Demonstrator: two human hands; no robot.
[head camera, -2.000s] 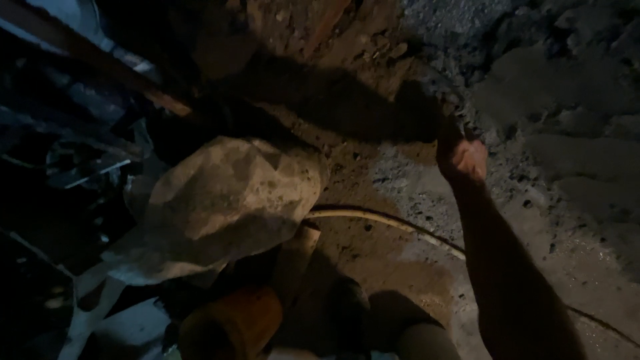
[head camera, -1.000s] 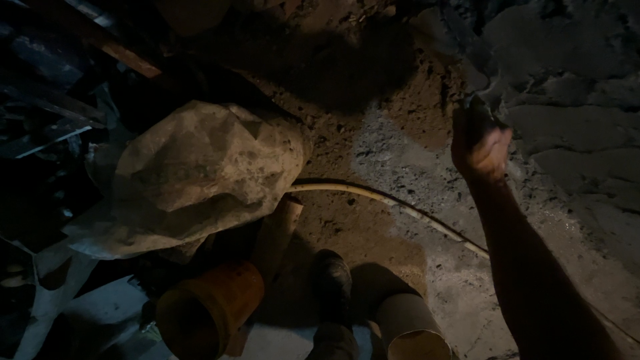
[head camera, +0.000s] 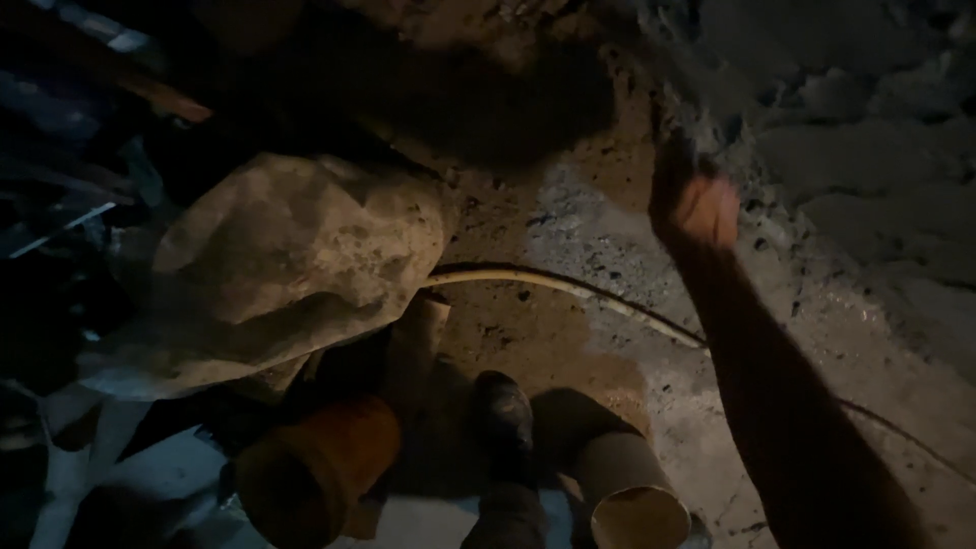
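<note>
My right hand (head camera: 705, 206) reaches up from the lower right, its bare forearm crossing a thin pale hose (head camera: 549, 280). It is close to the rough, wet-looking grey surface (head camera: 862, 160) at the upper right. The hand is blurred and its fingers are lost in shadow, so whether it grips anything cannot be told. My left hand is out of view. Left of centre lies a bulky, dirty, pale sack or sheet (head camera: 305, 244), with one end of the visible hose meeting its right edge.
An orange bucket (head camera: 366, 438) lies tipped at the lower left. A pale cylindrical container (head camera: 621, 461) is beside a dark boot (head camera: 503, 408) on the gritty floor (head camera: 488, 335). A short board-like piece (head camera: 419, 328) is by the sack. Dim clutter and a reddish bar (head camera: 171, 99) occupy the left side.
My right hand stays near the rough grey surface, with its wrist and forearm shifting slightly. The view has shifted, showing more of the boot, bucket and pale container than two seconds ago.
</note>
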